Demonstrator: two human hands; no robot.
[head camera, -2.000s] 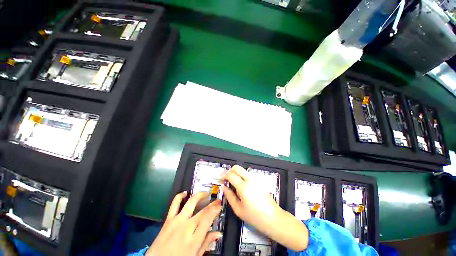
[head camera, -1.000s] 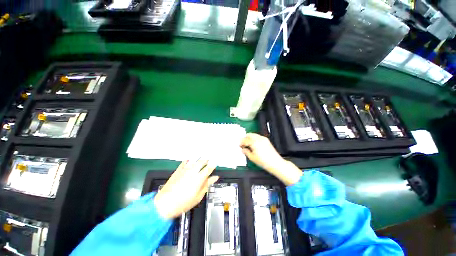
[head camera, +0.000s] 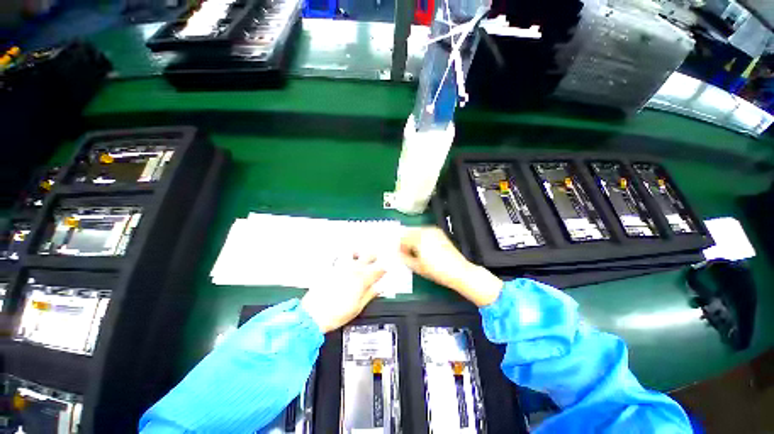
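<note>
The white sheets (head camera: 288, 250) lie fanned on the green mat behind the working tray. My left hand (head camera: 346, 288) rests on their front right part, fingers somewhat spread. My right hand (head camera: 437, 258) is at their right edge, thumb and fingertips together; whether a small piece or a sheet edge is between them cannot be told. The black working tray (head camera: 410, 364) holds phone units, each with an orange-ended ribbon cable; two show well, a middle one (head camera: 370, 381) and one right of it (head camera: 452, 386). My sleeves cover the tray's outer parts.
Stacked foam trays with units stand at left (head camera: 161, 246) and right (head camera: 586, 253). A pale wrapped post (head camera: 424, 165) rises behind the sheets. A black strap device (head camera: 726, 305) lies at the right bench edge beside a white sheet (head camera: 728, 239). More trays (head camera: 229, 63) sit at the back left.
Both hands have left the unit in the working tray for the white sheets. Over the last second my left hand has moved right onto the sheets. The view has shifted.
</note>
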